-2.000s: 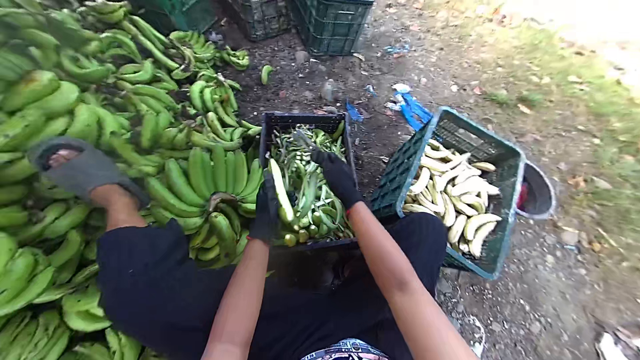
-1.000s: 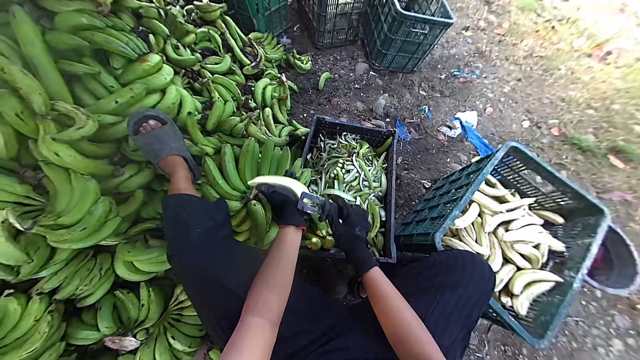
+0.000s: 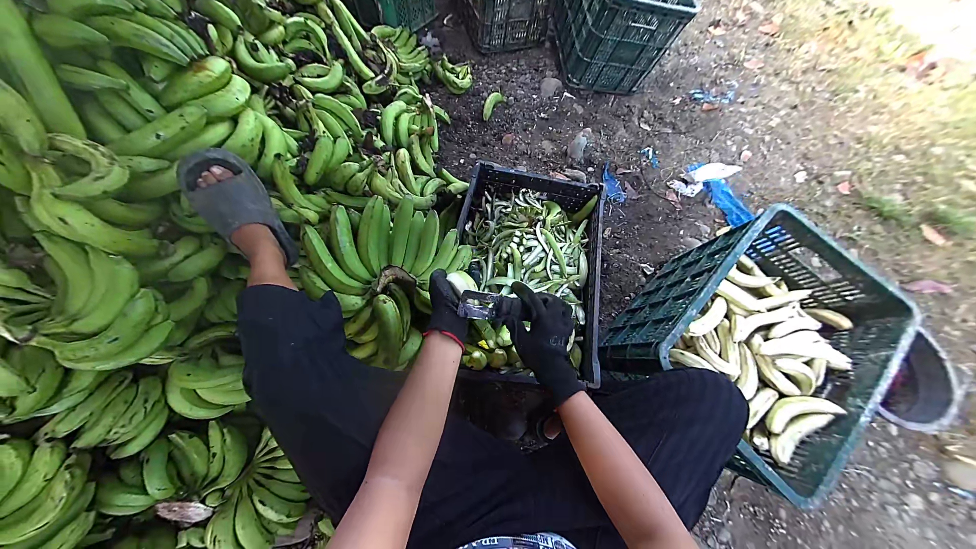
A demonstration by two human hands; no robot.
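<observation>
My left hand [image 3: 446,306], in a black glove, grips a pale plantain [image 3: 460,282], mostly hidden by the fingers. My right hand [image 3: 545,335], also in a black glove, is closed on the handle of a flat-bladed peeling tool [image 3: 479,305], whose blade lies against the plantain by my left hand. Both hands are over the near left part of a black plastic crate [image 3: 597,267] that contains green peel strips [image 3: 526,236] and some green plantains near its front edge. To the right, a tilted green crate [image 3: 903,320] holds peeled plantains [image 3: 797,347].
Bunches of green plantains [image 3: 99,297] cover the ground at left, with my sandalled foot [image 3: 232,202] on them. More crates [image 3: 618,46] stand at the back. A dark basin [image 3: 926,381] is behind the tilted crate. Blue plastic scraps [image 3: 724,200] lie on the dirt.
The long peeled side of the plantain, visible earlier beside my left hand, is now mostly hidden in the grip. The view has shifted, with the crates sitting farther right than two seconds ago.
</observation>
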